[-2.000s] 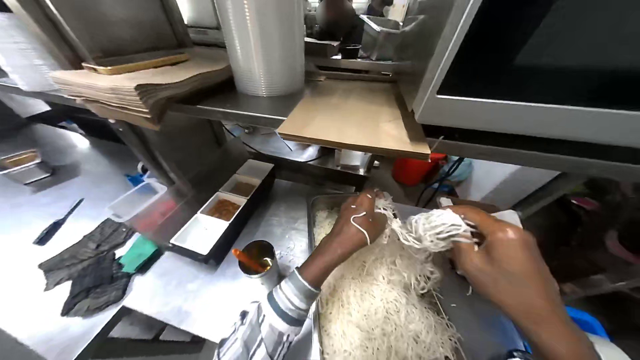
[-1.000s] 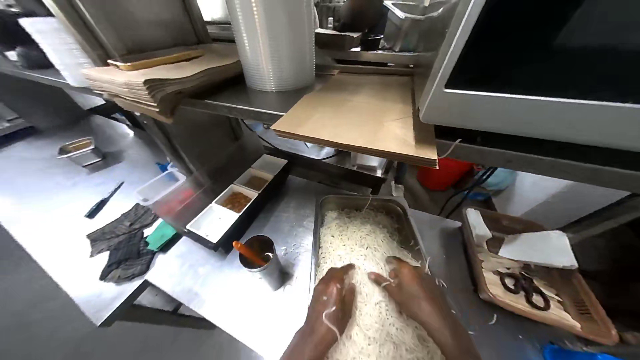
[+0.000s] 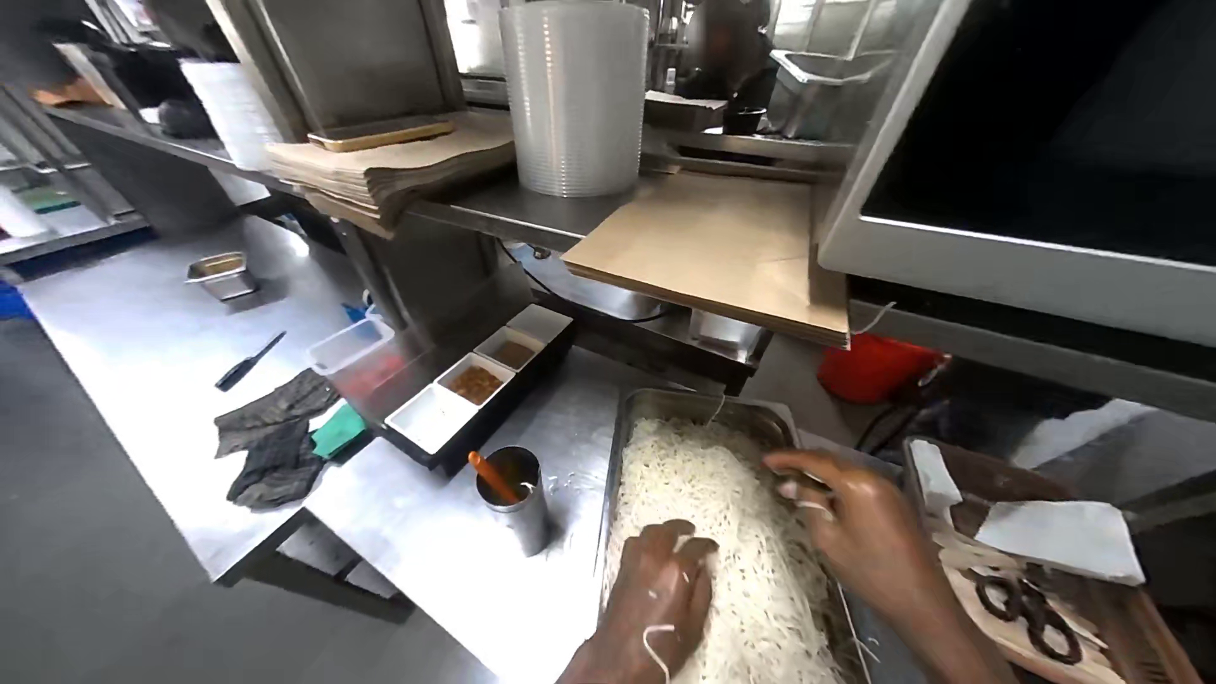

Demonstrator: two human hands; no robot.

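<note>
A deep stainless steel pan (image 3: 622,475) is filled with pale, thin noodles (image 3: 731,532). My left hand (image 3: 665,579) rests on the noodles at the left side of the pan, fingers bent, a few strands clinging to its back. At the pan's right wall is my right hand (image 3: 836,513), its fingers curled with a strand or two of noodle at them; whether it grips more is hard to tell. Left of the pan stands a steel cup (image 3: 522,518) with an orange-handled utensil in it.
A black holder with white seasoning tubs (image 3: 432,418) lies behind the cup. On the right, a brown tray (image 3: 1164,627) holds black-handled scissors (image 3: 1026,613) and white cloths. Cardboard sheets (image 3: 712,247) jut from the shelf above the pan. A knife (image 3: 249,361) and dark cloths (image 3: 275,437) lie left.
Two seconds ago both hands held a raised clump of noodles; it is no longer held up. Since one second ago, my right hand has moved to the pan's right wall.
</note>
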